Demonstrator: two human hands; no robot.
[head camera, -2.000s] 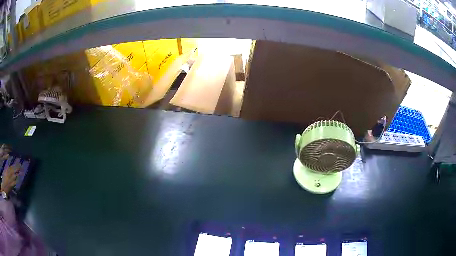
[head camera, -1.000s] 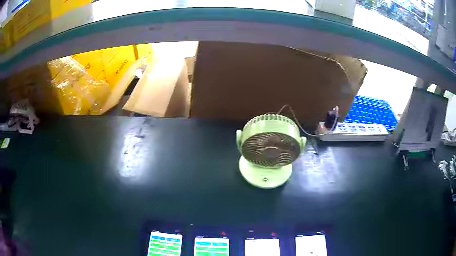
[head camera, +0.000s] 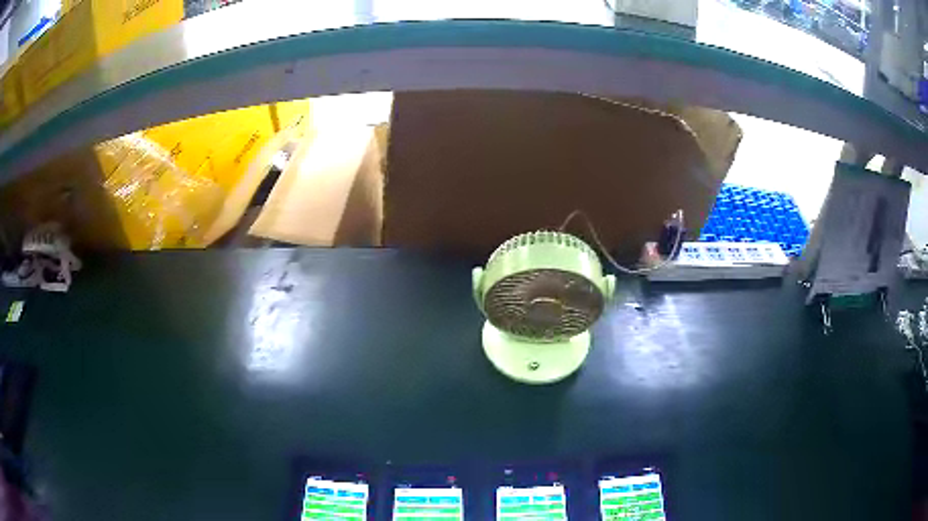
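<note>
Several touchscreen devices stand side by side at the lower edge, cut off by it. The far left device (head camera: 335, 500), the second device (head camera: 427, 504), the third device (head camera: 531, 503) and the far right device (head camera: 632, 497) all show green-and-white striped screens. Their edges are dark and hard to tell from the bench. Small red lights show above some screens. Neither my left hand nor my right hand is in the picture.
A pale green fan (head camera: 542, 305) stands on the dark green bench mat (head camera: 407, 407) beyond the devices. Behind it are a white power strip (head camera: 720, 259), a blue crate (head camera: 758, 218) and brown cardboard (head camera: 539, 168). A grey panel (head camera: 861, 234) stands right. A raised shelf (head camera: 458, 66) crosses above.
The view has turned right, so the fan and devices sit further left. The screens went from mostly white, through two striped, to all striped green and white.
</note>
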